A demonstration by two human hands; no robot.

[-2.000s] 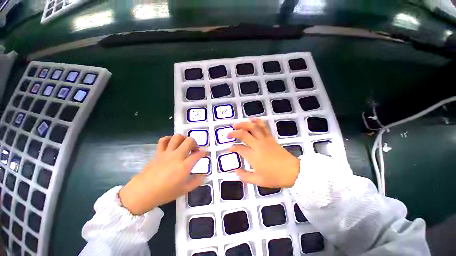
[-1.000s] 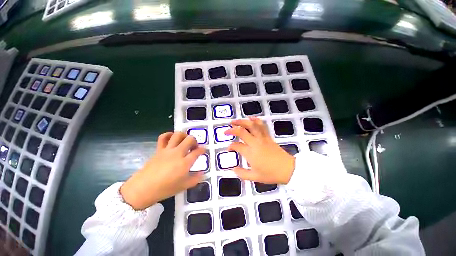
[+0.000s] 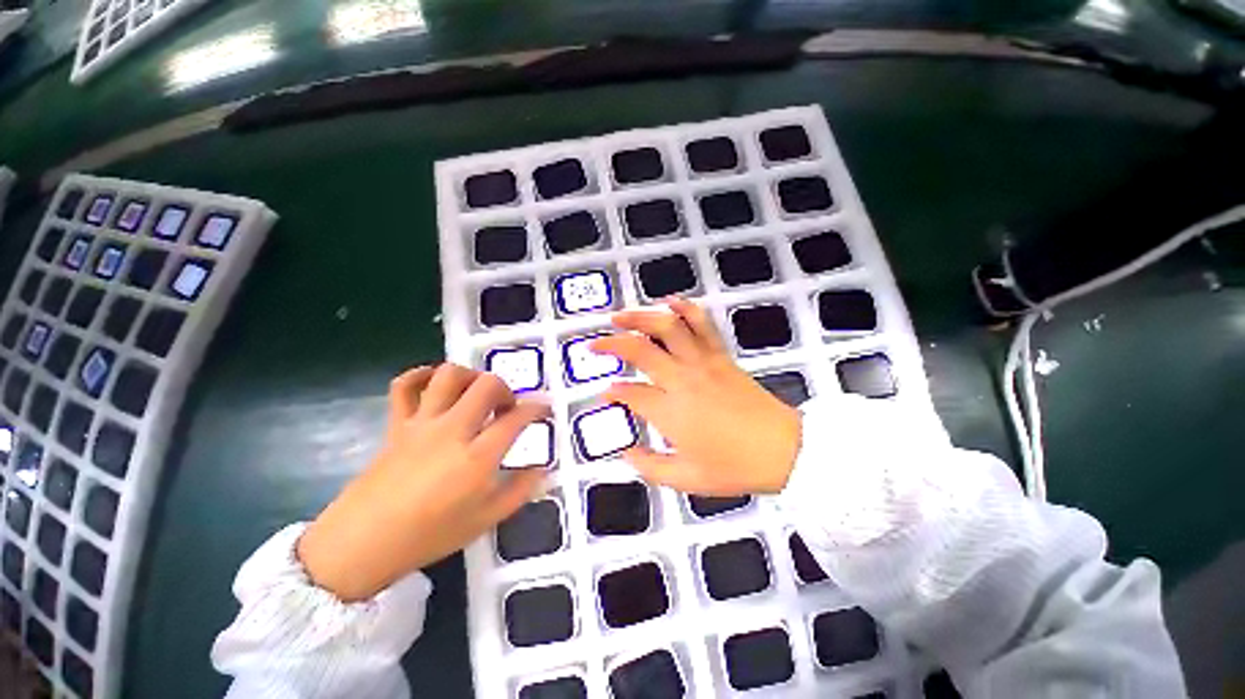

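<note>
A white foam tray [image 3: 456, 260] holds smartwatch heads in five columns of pockets. Most faces are black, such as the dark watch head [image 3: 619, 508]. Several in the two left columns are lit white with a blue-violet edge, such as the lit watch head [image 3: 584, 291]. My left hand [image 3: 444, 458] lies over the tray's left edge, fingertips at the lit watch in the fifth row, partly covering it. My right hand [image 3: 703, 403] is over the middle columns, fingers spread, one fingertip at the lit fourth-row watch [image 3: 593, 358]. Neither hand holds anything lifted.
A second white tray [image 3: 191, 369] with lit and dark watches lies at the left. Part of another tray [image 3: 93, 52] shows at the upper left. A white cable [image 3: 1027, 410] and a black post [image 3: 1092, 260] are at the right, on the dark green bench [image 3: 328, 328].
The lit watch in the left column's third row has gone dark. The view has shifted and turned slightly. Both hands keep nearly the same places over the tray.
</note>
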